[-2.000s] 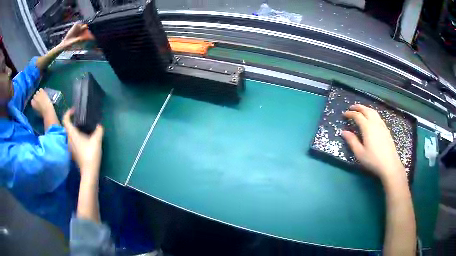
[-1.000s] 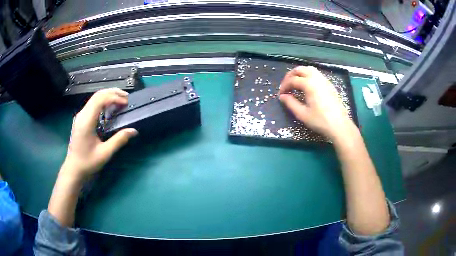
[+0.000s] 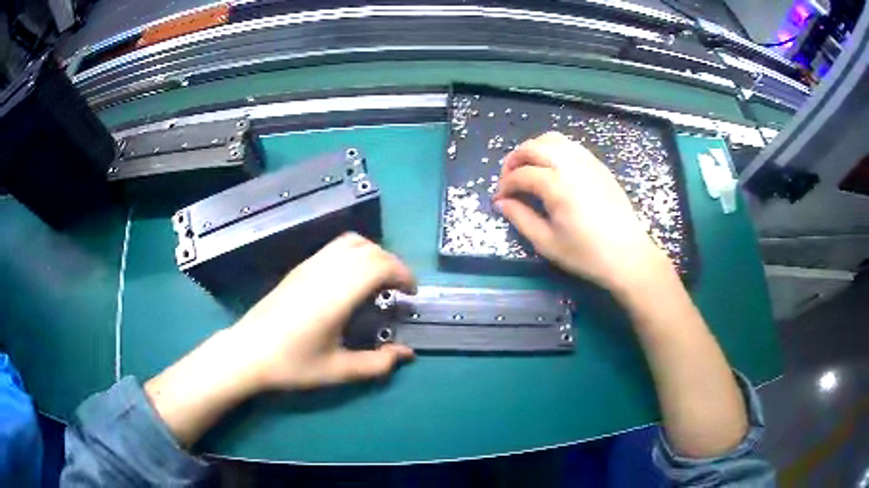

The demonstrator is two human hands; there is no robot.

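Observation:
A single dark bar (image 3: 476, 322) lies flat on the green mat, with paired round holes at its ends and small dots along its middle. My left hand (image 3: 324, 319) grips its left end, thumb on the near edge and fingers on the far edge. A thick stack of the same bars (image 3: 286, 224) stands behind my left hand. My right hand (image 3: 572, 210) is over the black tray (image 3: 564, 271) of small bright metal parts, with thumb and forefinger close together at the parts. Whether a part is between the fingertips cannot be told.
Another bar stack (image 3: 181, 152) lies at the back left, beside a tall black stack (image 3: 48, 143). Metal rails (image 3: 381, 38) run behind, with an orange piece (image 3: 181, 24). A whitish clear piece (image 3: 717, 178) is right of the tray. Blue clothing (image 3: 17, 410) shows at the left edge.
The view has turned right since the oldest frame. My left hand has let go of the stack and now holds a single bar in front. My right hand has shifted left within the tray.

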